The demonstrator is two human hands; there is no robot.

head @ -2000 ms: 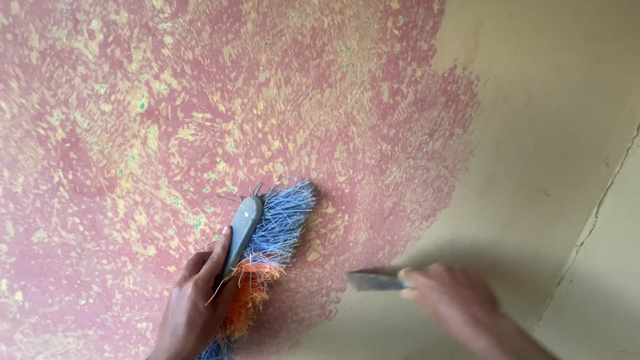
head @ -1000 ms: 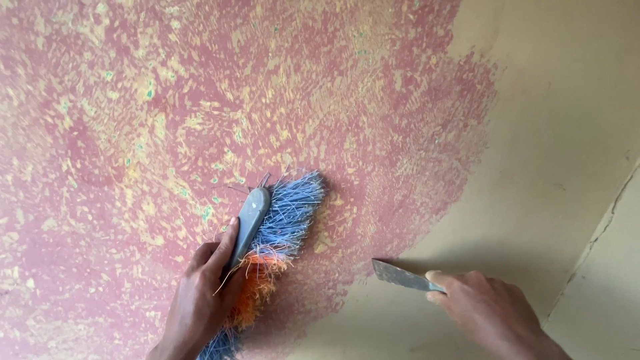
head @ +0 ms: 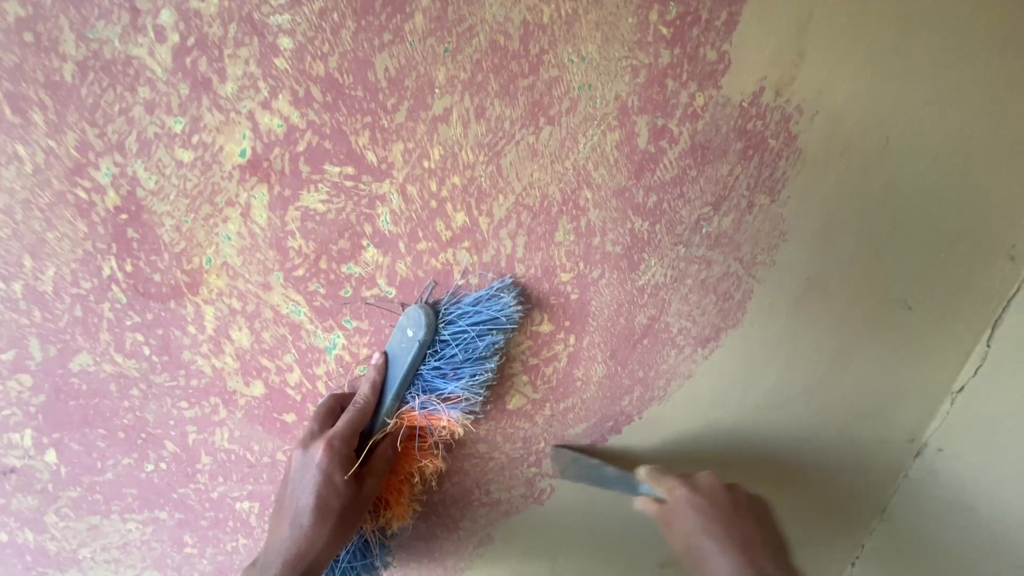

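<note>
My left hand grips the grey back of a brush head with blue and orange bristles, which lies tilted against the wall. In my right hand is a metal scraper, its blade at the lower border between the mottled pink area and the beige paint. The handle of the scraper is mostly hidden in my fingers. The pink area of the wall shows many yellowish flecks and a few green spots.
Smooth beige wall paint spans the right side. A thin, jagged crack runs diagonally through it at the lower right. The scraper and right hand cast a soft shadow on the wall.
The scraper in my right hand has shifted along the border between pink and beige. My left hand has kept its hold on the brush head.
</note>
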